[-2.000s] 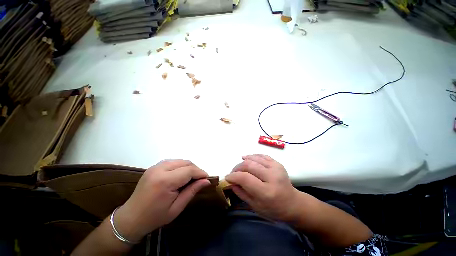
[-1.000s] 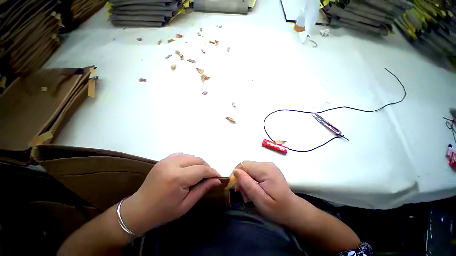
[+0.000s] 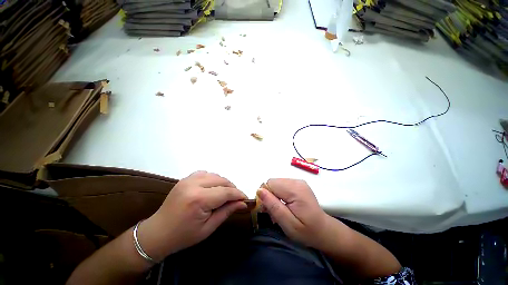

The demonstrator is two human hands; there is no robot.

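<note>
A dark brown bag body (image 3: 111, 192) lies across my lap at the table's near edge. My left hand (image 3: 203, 209) pinches its top edge near the right corner between thumb and fingers. My right hand (image 3: 292, 209) pinches a tan tape strip (image 3: 256, 209) at that corner, close beside my left fingertips. The strip's end inside my right fingers is hidden. A red lighter (image 3: 304, 165) lies on the table beyond my right hand. Thread snips (image 3: 364, 141) lie beyond it, tied to a dark cord (image 3: 384, 121) that loops around the lighter.
Tan scraps (image 3: 225, 89) are scattered over the white table sheeting (image 3: 167, 133). A stack of brown pieces (image 3: 47, 125) is at the left edge, with taller brown stacks behind. Grey pieces with yellow edging (image 3: 161, 16) line the far side. More red tools (image 3: 503, 171) are at the far right.
My right hand has closed tighter around the tan strip and its fingers are more curled. My left hand keeps its pinch. The view has shifted, so the table things sit slightly differently in it.
</note>
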